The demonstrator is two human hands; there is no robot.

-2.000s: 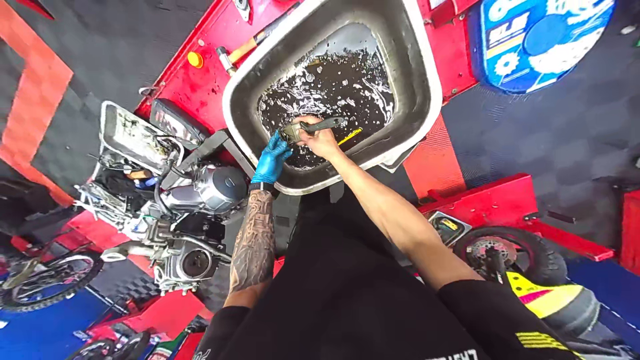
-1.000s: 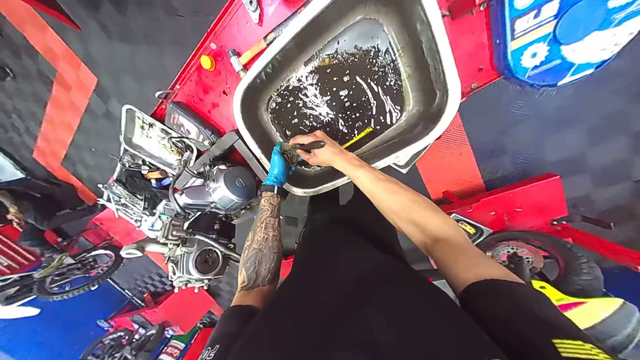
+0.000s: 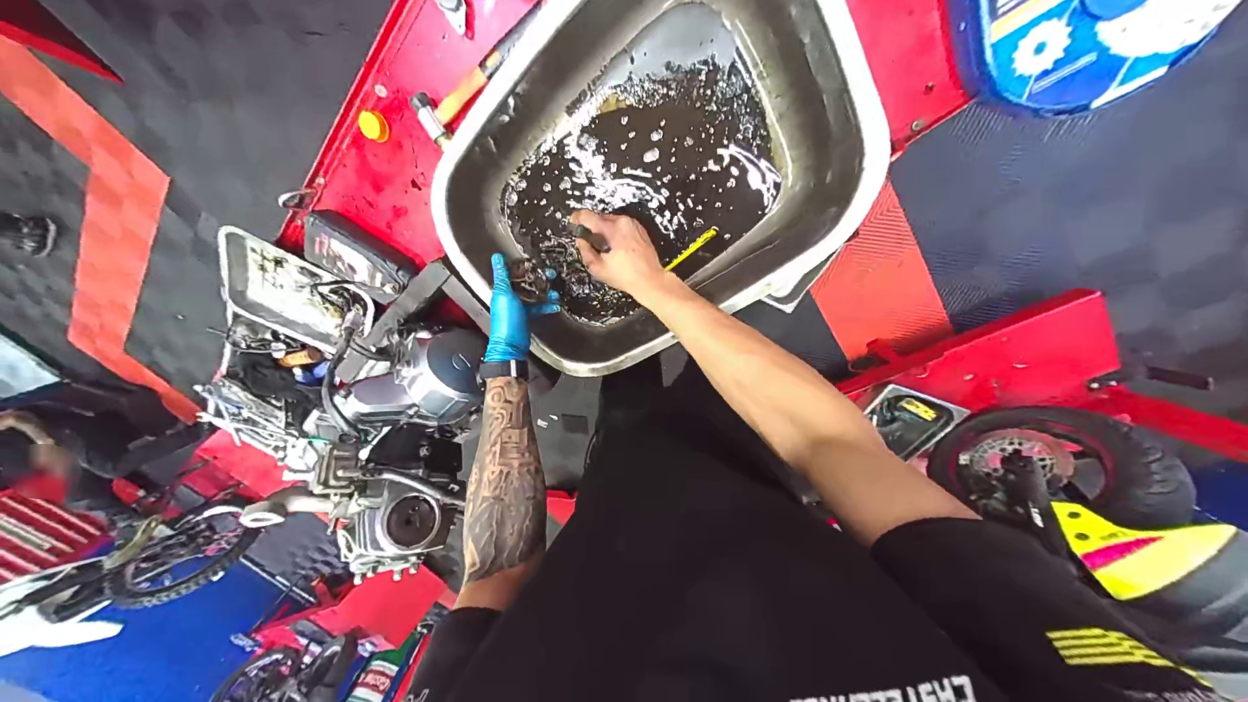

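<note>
My left hand (image 3: 515,307), in a blue glove, holds a dark, wet metal part (image 3: 529,280) over the near left side of a grimy basin (image 3: 858,127). Bare and closed, my right hand (image 3: 619,252) grips a dark-handled tool (image 3: 589,237), perhaps a brush; its working end cannot be made out. It is a little to the right of the left hand, above dark, bubbly liquid (image 3: 653,146). Near the right wrist a thin yellow stick (image 3: 692,250) lies in the liquid. The exact kind of metal part is unclear.
The basin stands on a red bench (image 3: 385,185), with a hammer (image 3: 453,102) and a yellow cap (image 3: 372,126) to its left. A partly dismantled motorcycle engine (image 3: 414,380) is close by my left forearm. To the right are a wheel (image 3: 1063,463) and a metal tray (image 3: 914,421).
My hands were together at the metal part; now my right hand with the tool is apart from it, farther right over the liquid. The left hand still holds the part.
</note>
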